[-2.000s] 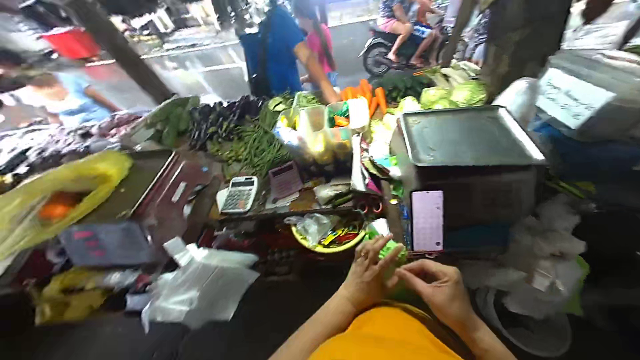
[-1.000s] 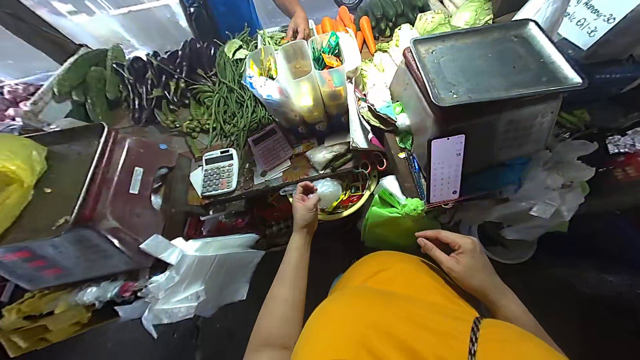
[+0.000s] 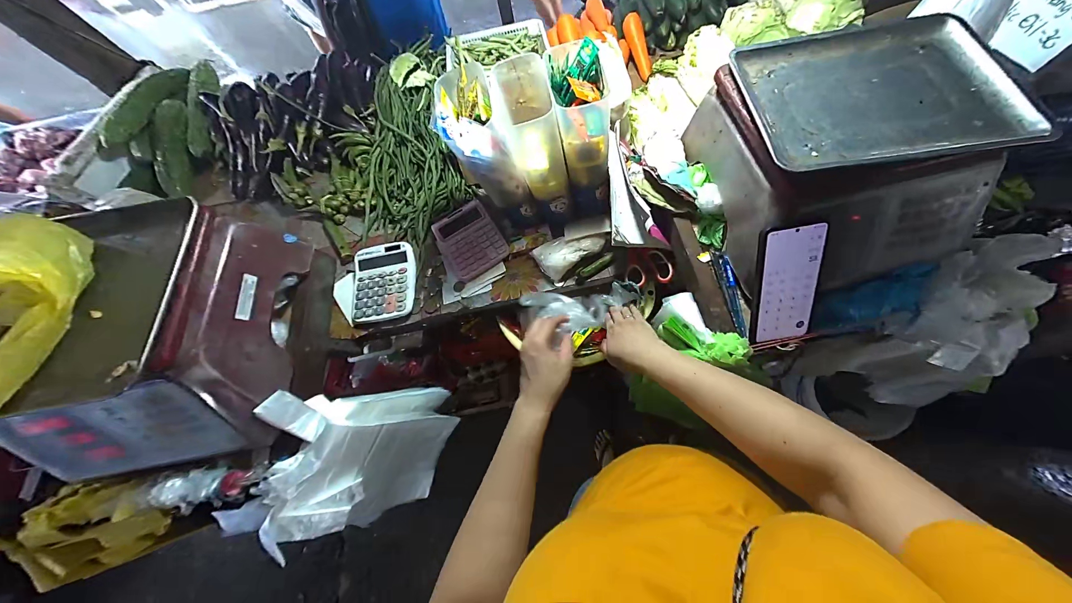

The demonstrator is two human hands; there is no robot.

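Note:
My left hand (image 3: 546, 358) has its fingers closed on a clear plastic bag (image 3: 565, 310) above a round yellow-rimmed basket (image 3: 509, 333) at the counter edge. Close by on the right, my right hand (image 3: 630, 337) reaches to the same basket, its fingertips by the bag; its grip is hidden. Small colourful packets (image 3: 584, 337) lie in the basket. Green plastic bags (image 3: 712, 356) hang just right of my right hand. Red-handled scissors (image 3: 649, 270) rest behind the basket.
Calculators, one white (image 3: 384, 283) and one pink (image 3: 471, 240), lie on the counter. A phone (image 3: 789, 282) leans on the right scale (image 3: 888, 92); another scale (image 3: 243, 310) stands left. Plastic bins (image 3: 528, 109), eggplants (image 3: 251, 134), long beans (image 3: 410, 159) and carrots (image 3: 636, 46) are behind.
My right hand has moved left from beside the green bags to the basket. My left hand stays at the basket with the clear bag, which is more spread out now.

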